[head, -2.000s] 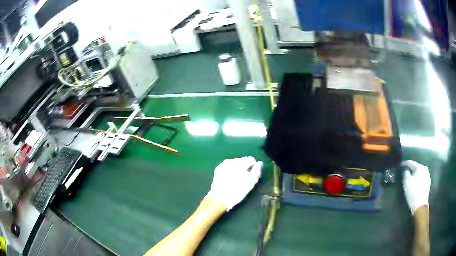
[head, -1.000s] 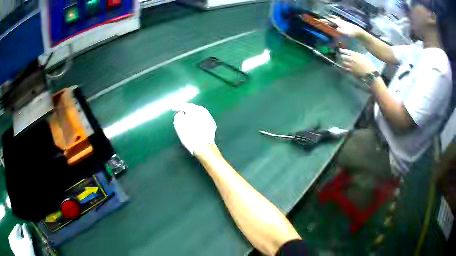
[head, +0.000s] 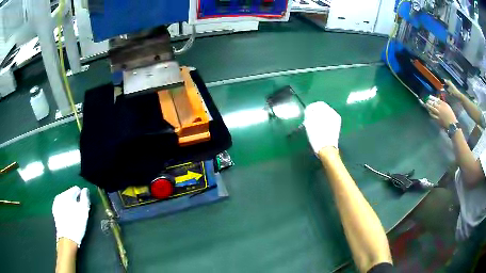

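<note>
My right hand [head: 323,127], in a white glove, is beside a thin dark phone frame [head: 290,106] over the green belt. The frame is blurred, and its near edge is at my fingers. My left hand [head: 71,214], also gloved, is at the lower left beside the yellowish hose, with nothing seen in it. The press stands between my hands. Its metal head [head: 152,76] is above the orange fixture [head: 186,114]. A black cloth [head: 128,141] covers the fixture's left side. A red round button [head: 162,187] is on the front panel.
A dark air gun [head: 402,180] with a pale tip lies at the right. Another worker's hand [head: 442,112] is at the far right near a blue machine. A white bottle [head: 39,103] stands at the far left. A hose [head: 114,234] runs down left of the press.
The view has turned back left, so the press is more central. My right hand has moved to the phone frame, and the frame has shifted and blurred. My left hand is more fully in view.
</note>
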